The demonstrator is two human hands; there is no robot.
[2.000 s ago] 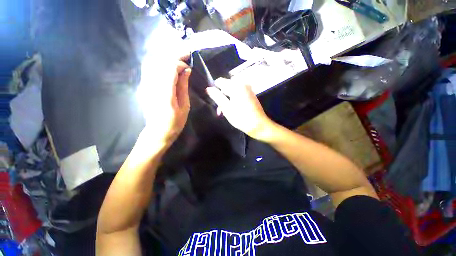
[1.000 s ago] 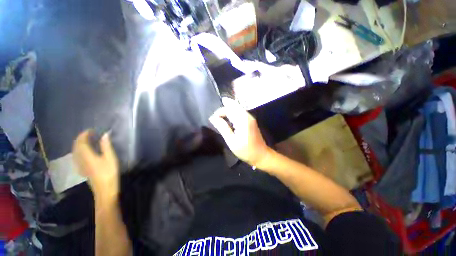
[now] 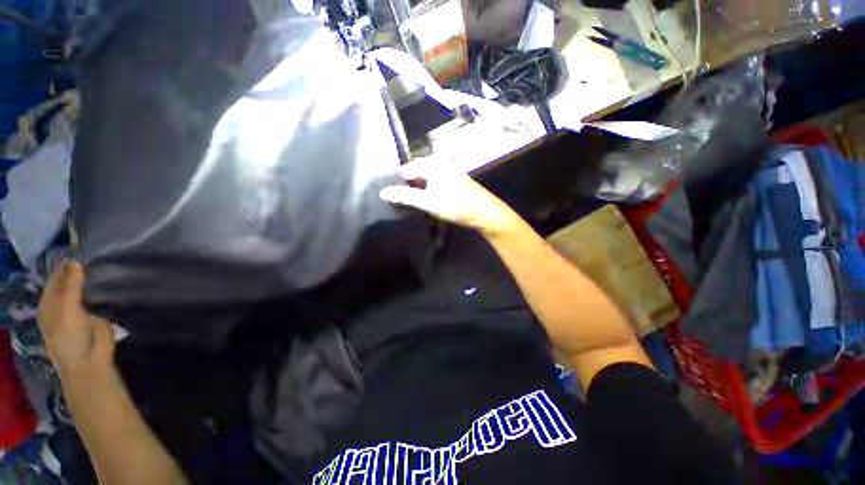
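Observation:
The large dark fabric panel [image 3: 190, 161] spreads over the left and middle of the table and shines silver-white under the lamp. My left hand [image 3: 76, 308] holds its near-left corner at the far left. My right hand [image 3: 441, 192] pinches the panel's right edge, a little below the machine. The sewing machine head [image 3: 349, 33] shows in part at the top centre, blurred and overexposed. The cloth's right edge runs from there down to my right fingers. Where cloth meets needle cannot be made out.
A black cord coil [image 3: 522, 74], teal-handled snips [image 3: 634, 49] and an orange-white box [image 3: 438, 43] lie right of the machine. A crumpled clear bag [image 3: 664, 152] hangs at the table edge. A wooden board [image 3: 616, 265] and a red basket [image 3: 749, 407] with folded cloth stand lower right.
My left hand has moved from the machine area to the far left and taken hold of the panel's corner. The panel is spread wider. My right hand has moved slightly, staying near the edge.

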